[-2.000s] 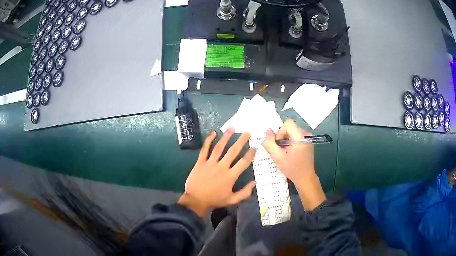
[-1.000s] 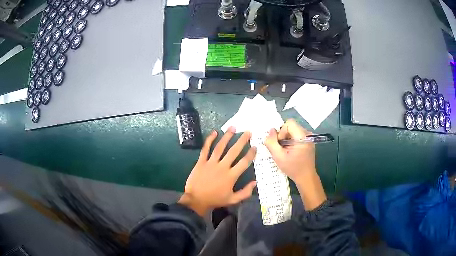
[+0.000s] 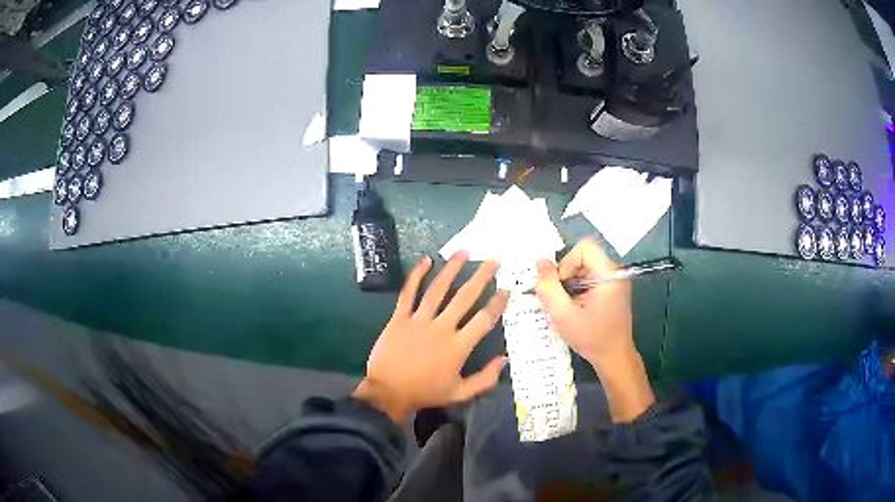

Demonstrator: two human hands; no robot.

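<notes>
The record slip [image 3: 538,363], long, narrow and white with rows of marks, lies on the green bench and hangs over its front edge, with a yellowish patch at its lower end. My left hand [image 3: 429,338] lies flat with fingers spread, its fingertips on the slip's left edge and the wipes. My right hand [image 3: 592,304] holds a thin dark and clear pen [image 3: 628,272] over the slip's upper part; the fingers hide the pen's tip. White wipes [image 3: 505,227] lie under the slip's top end. More wipes [image 3: 625,209] lie to the right.
A black bottle [image 3: 375,245] lies left of my left hand. The test fixture [image 3: 550,108] stands behind, with a green label [image 3: 451,109] and white box [image 3: 388,111]. Parts boards flank it: left [image 3: 236,127], right [image 3: 765,118], both with round parts. Blue cloth [image 3: 815,422] shows at lower right.
My right hand and the pen have moved slightly right, and the pen's rear end points a little higher. My left hand stays flat. The whole view has shifted slightly.
</notes>
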